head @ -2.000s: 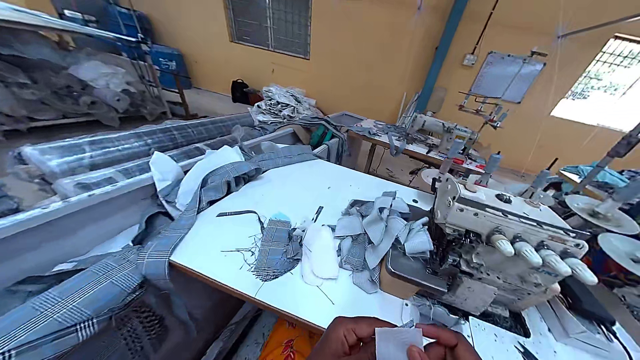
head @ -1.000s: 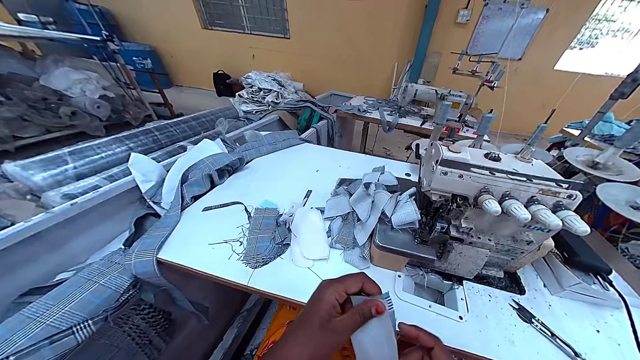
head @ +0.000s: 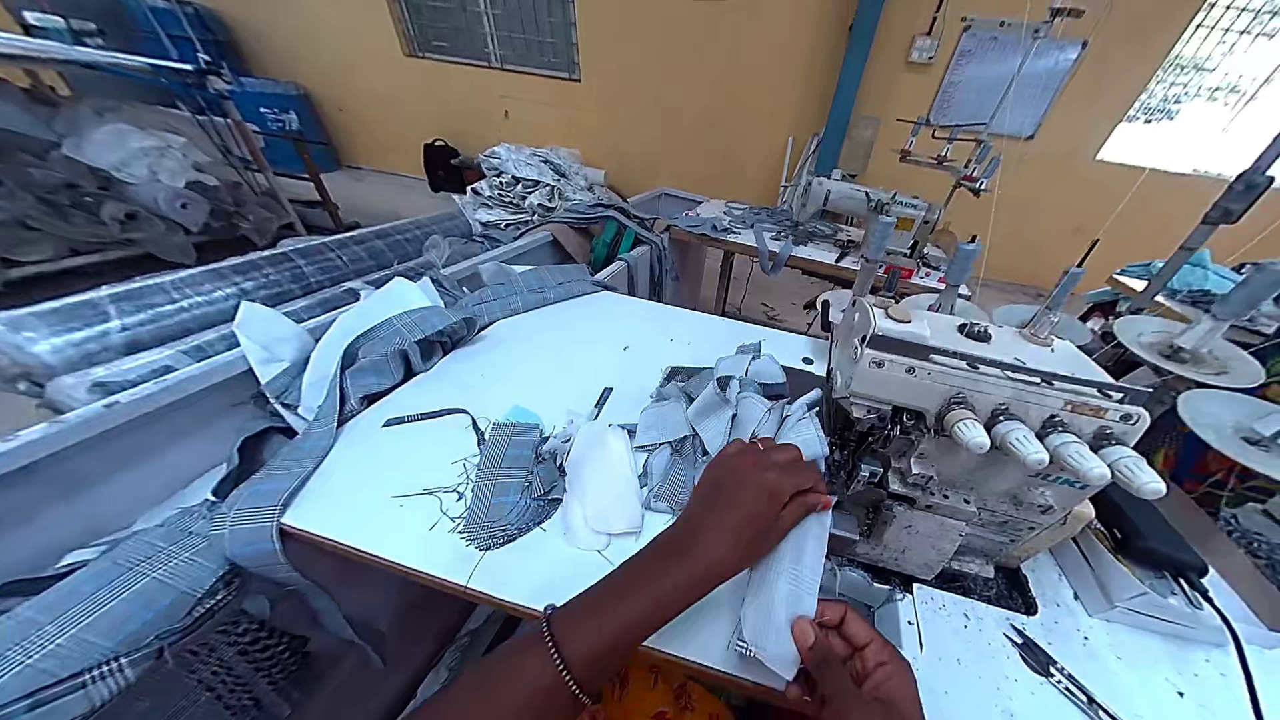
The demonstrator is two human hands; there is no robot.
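My left hand (head: 755,505), with a beaded bracelet on its wrist, grips the upper end of a pale fabric strip (head: 785,590) just left of the overlock sewing machine (head: 980,430). The strip's lower end is pinched between the thumb and fingers of my right hand (head: 855,660), at the table's front edge. Beyond my left hand lies a heap of grey checked fabric strips (head: 690,410). Farther left are white fabric pieces (head: 605,480) and a frayed grey plaid piece (head: 505,480).
Metal thread snips (head: 1055,670) lie right of my right hand on the white table (head: 480,370). Long plaid fabric (head: 290,480) hangs over its left edge beside a grey bin. Another sewing machine (head: 865,205) stands behind. Thread cones (head: 960,265) rise above the overlock machine.
My left hand has moved forward to the machine's left side with the strip, which now stretches out between both hands. One second ago the two hands were close together at the table's front edge.
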